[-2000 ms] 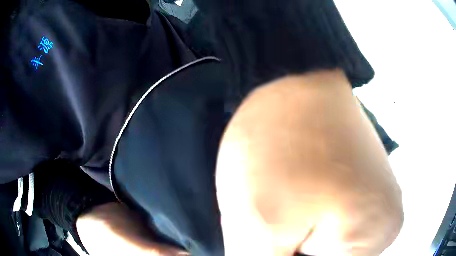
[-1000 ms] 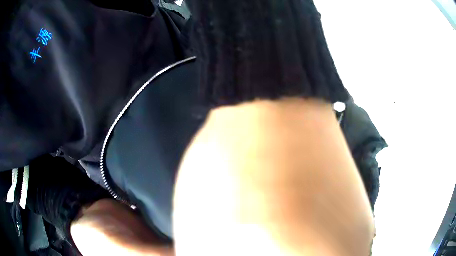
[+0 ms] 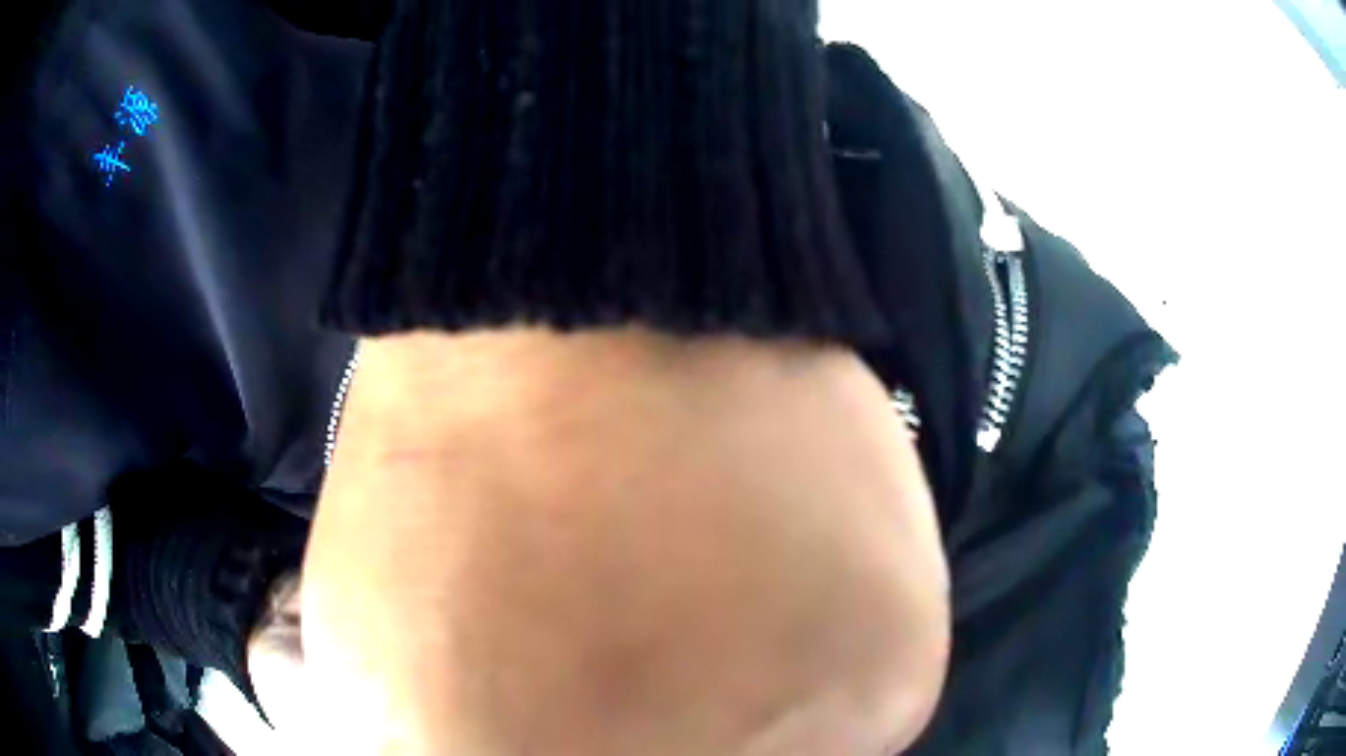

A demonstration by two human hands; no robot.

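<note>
A black fabric bag (image 3: 1033, 591) lies close against my jacket, with a rough edge on its right side. A short silver zip (image 3: 1007, 347) with pale ends shows on its right part. A curved silver zip (image 3: 341, 402) shows only as a short stretch left of my left hand. My left hand (image 3: 627, 547) comes down from the top in a black ribbed cuff, large over the middle of the bag; its fingers are not visible. My right hand (image 3: 276, 650) is a small part at the lower left, mostly hidden behind the left; its fingers are hidden.
A glaring white tabletop (image 3: 1255, 414) lies on the right, with a curved edge at the far right. My dark jacket (image 3: 192, 281) with blue characters fills the left. Dark items (image 3: 111, 694) lie at the lower left.
My left hand and cuff have moved left across the bag. They now cover most of the curved zip and of my right hand. The bag's right part and its short zip have come into view.
</note>
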